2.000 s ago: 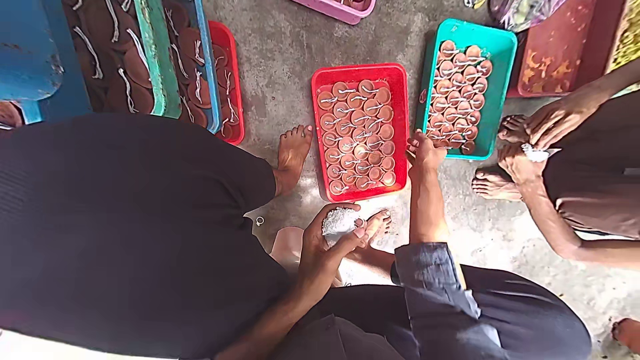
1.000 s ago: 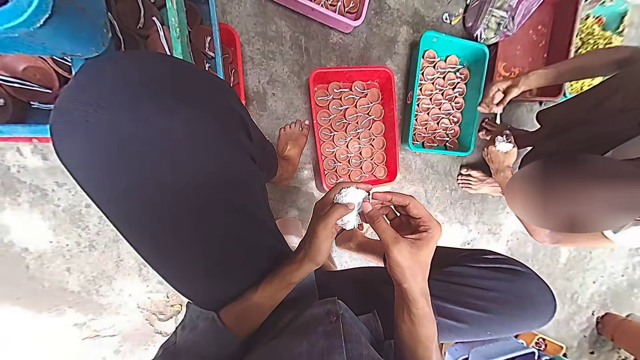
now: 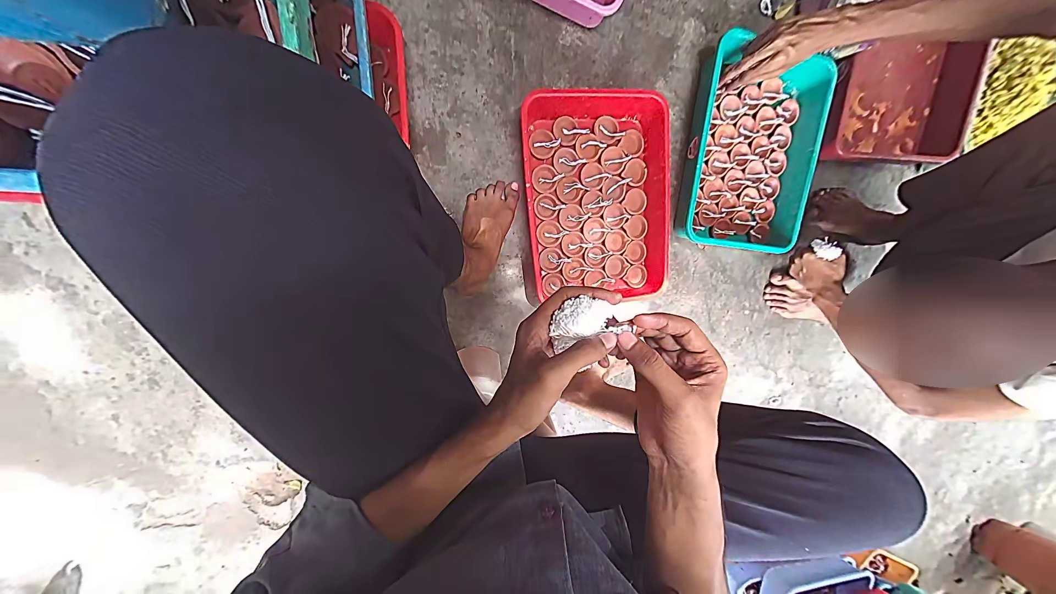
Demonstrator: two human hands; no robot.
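My left hand (image 3: 549, 355) holds a bundle of white cotton wicks (image 3: 580, 320) in its curled fingers, at the near edge of a red plastic tray (image 3: 662, 190). The thumb and fingers of my right hand (image 3: 672, 371) pinch the strands at the bundle's right side, touching my left thumb. Inside the red tray stand rows of small round clay lamps (image 3: 592, 175), many with a white wick lying across them. To its right, a teal plastic tray (image 3: 813, 157) holds similar clay lamps with wicks. A co-worker's hand (image 3: 771, 54) reaches over that tray's far end.
A co-worker sits at the right, a white bundle (image 3: 827, 249) near their feet. Behind are a dark red tray (image 3: 895, 99) and a pink tray (image 3: 584, 10). Another red tray (image 3: 396, 66) and blue crates stand at the upper left. Colourful containers (image 3: 817, 575) lie at the bottom right.
My right hand has come back from the teal tray's near edge to the bundle in my left hand. The co-worker's hand has moved over the teal tray.
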